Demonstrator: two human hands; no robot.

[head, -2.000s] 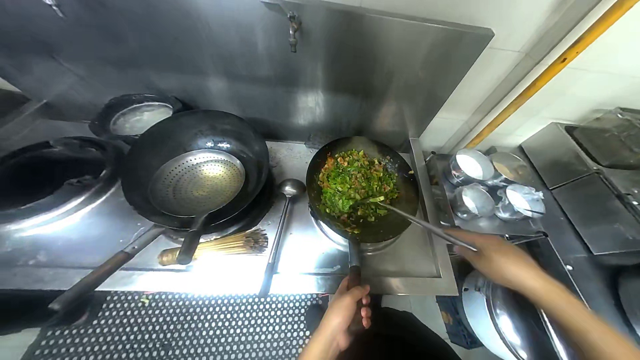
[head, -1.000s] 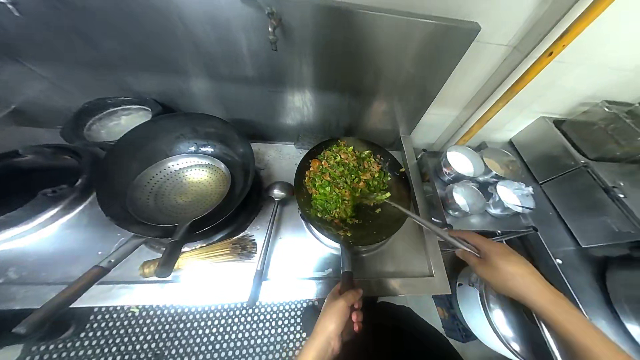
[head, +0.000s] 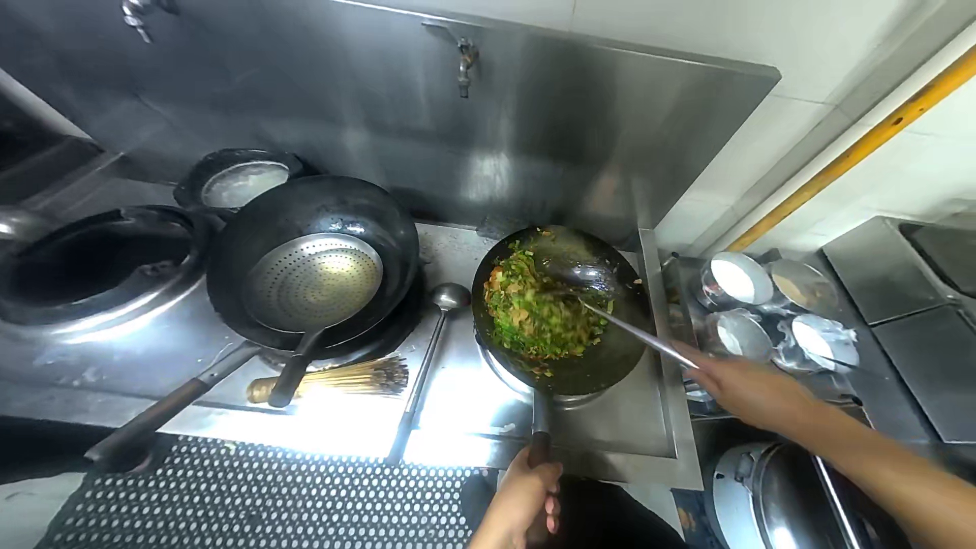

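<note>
My left hand [head: 526, 492] is closed around the dark handle of a black wok [head: 618, 358] on the right burner. Chopped greens mixed with orange and brown bits [head: 534, 313] lie mostly in the wok's left half, partly blurred. From the right, my right hand [head: 743, 385] grips a long metal utensil [head: 640, 333]; its far end is down at the food and hard to make out. Left of this wok, a steel ladle [head: 450, 296] lies on the stove top.
A larger wok [head: 374, 206] holds a perforated strainer [head: 320, 282], with a bamboo brush [head: 343, 381] below. A faucet [head: 463, 65] hangs behind. Several seasoning containers [head: 736, 278] stand at right, above a lidded pot [head: 793, 496]. At far left is a round stove opening [head: 99, 255].
The greens have shifted toward the left side of the wok, baring its upper right wall. Both hands keep their holds.
</note>
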